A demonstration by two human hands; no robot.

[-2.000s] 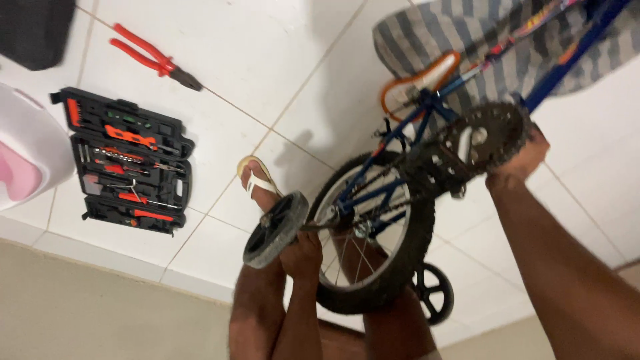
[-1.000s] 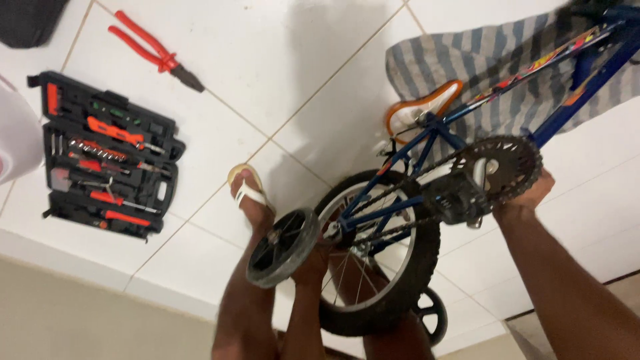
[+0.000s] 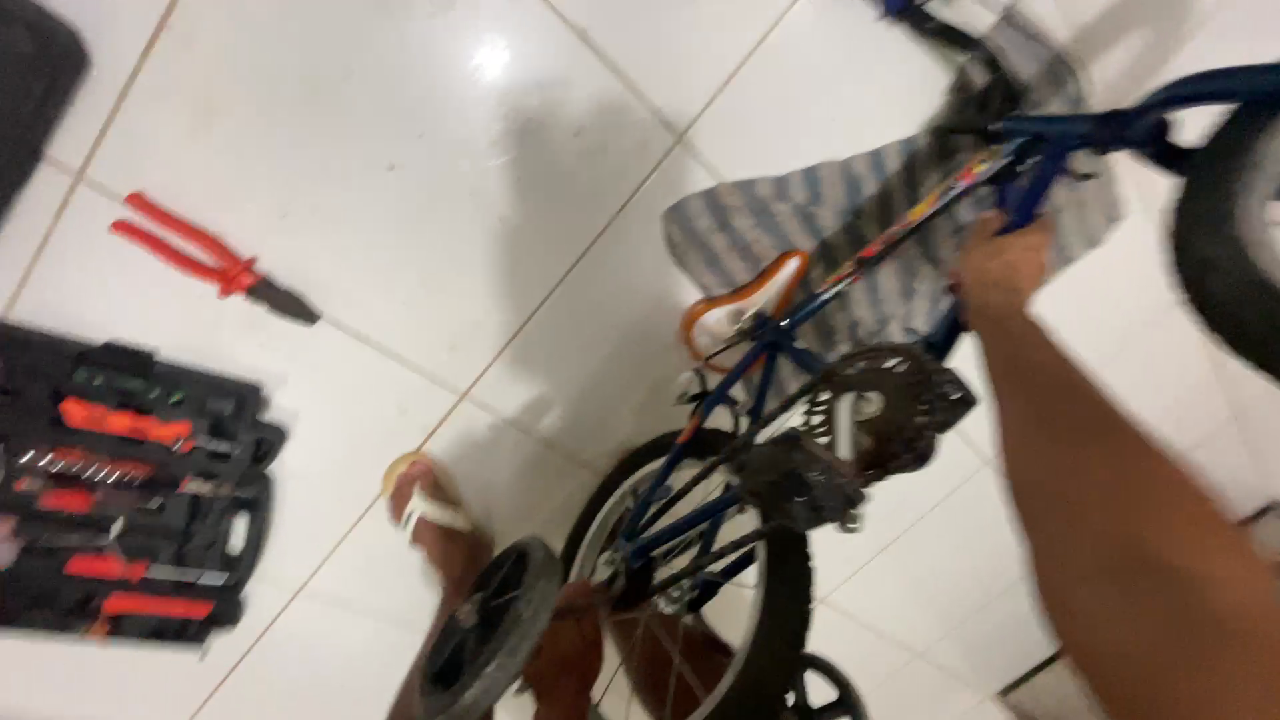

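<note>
A small blue bicycle lies upside down, its frame [image 3: 900,230] slanting from the rear wheel [image 3: 790,590] at the bottom up to the front wheel [image 3: 1235,215] at the right. My right hand [image 3: 1005,262] grips the frame tube near the head of the bike. Beside the rear hub, between it and the near training wheel [image 3: 492,630], is my left hand [image 3: 572,635]; its fingers are mostly hidden. The chainring [image 3: 875,405] and pedal [image 3: 800,480] face me. The orange and white saddle [image 3: 745,312] lies by a striped cloth [image 3: 760,220].
Red-handled pliers [image 3: 215,262] lie on the tiled floor. At the left is an opened black tool case [image 3: 255,530] with red-handled tools. A dark object [image 3: 35,95] sits in the upper left corner. My foot in a sandal [image 3: 430,510] stands near the training wheel.
My right hand has moved from beside the chainring up along the frame toward the front end. My left hand stays by the rear hub. The view has shifted, and the front wheel now shows.
</note>
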